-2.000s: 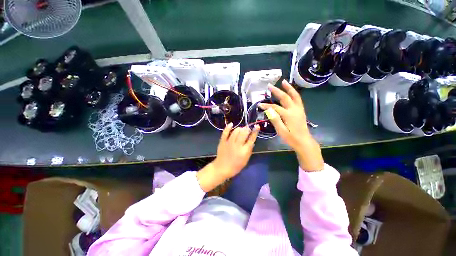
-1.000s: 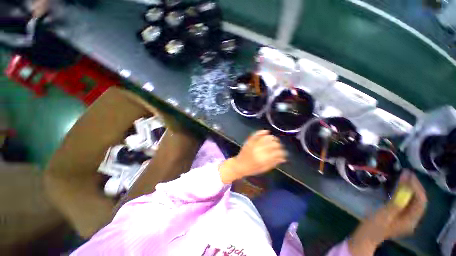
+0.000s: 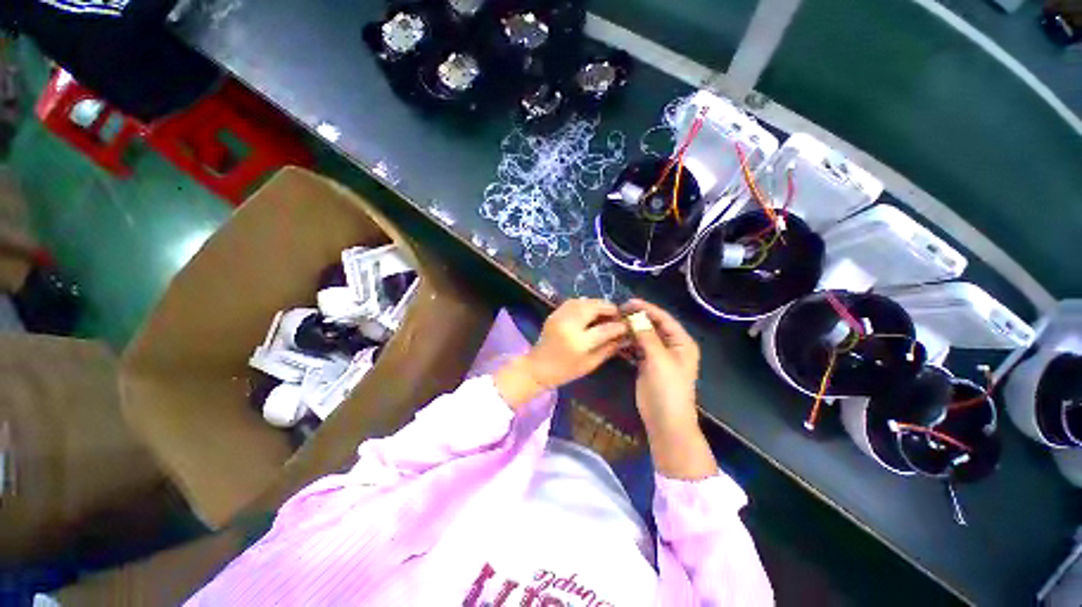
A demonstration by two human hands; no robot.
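My left hand [image 3: 578,342] and my right hand [image 3: 664,365] meet at the bench's front edge. Their fingertips are together around something tiny that I cannot make out; a thin translucent strand rises from them. A tangled pile of translucent-white strands [image 3: 543,190] lies on the bench just beyond. To the right stand several white camera housings with black insides: one [image 3: 650,213], a second [image 3: 756,263], a third [image 3: 840,344] and one farther right [image 3: 925,421]. Red, orange and yellow wires rise from them. A yellow patch shows on a right-hand finger.
Black camera heads [image 3: 454,71] are clustered at the bench's back left. A cardboard box [image 3: 202,356] holding white-and-black units stands below the bench at left. Red stools [image 3: 226,148] are beyond it. More housings [image 3: 1050,379] stand at the right edge. A thin metallic tip [image 3: 959,504] lies by the rightmost near housing.
The view has swung left. My right hand has left the rightmost near housing and come to my left hand, in front of the strand pile.
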